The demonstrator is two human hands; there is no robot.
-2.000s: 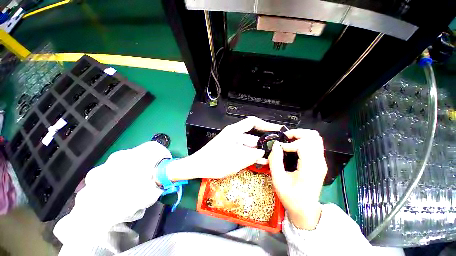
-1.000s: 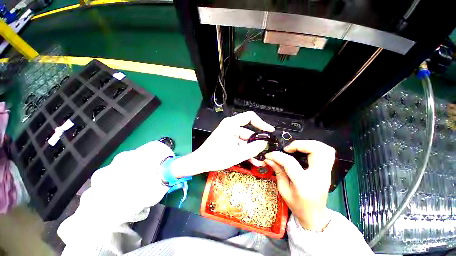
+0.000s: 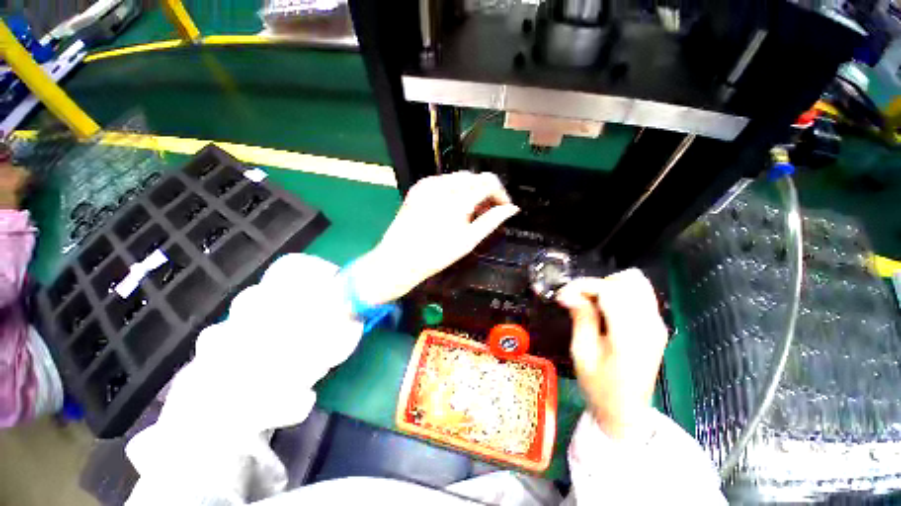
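Note:
My right hand (image 3: 617,336) pinches the near edge of a round black part (image 3: 550,272), which shows shiny and blurred above the black press base. My left hand (image 3: 445,232), with a blue wrist strap (image 3: 368,296), is at the left front of the press, clear of the round part. Its fingers are curled and the fingertips are partly hidden; I cannot tell whether it holds anything. The red parts tray (image 3: 407,390), heaped with tiny gold-tan metal parts (image 3: 479,395), lies in front of the press.
The press head (image 3: 553,126) hangs above the base. A red knob (image 3: 509,341) and green button (image 3: 433,314) sit on the base front. A black foam compartment tray (image 3: 212,282) is at left. Clear blister trays (image 3: 790,326) and an air hose (image 3: 793,267) are at right.
My left hand has let go of the round part and moved up and left. My right hand now holds it alone over the press base. The view has shifted, showing more of the press top.

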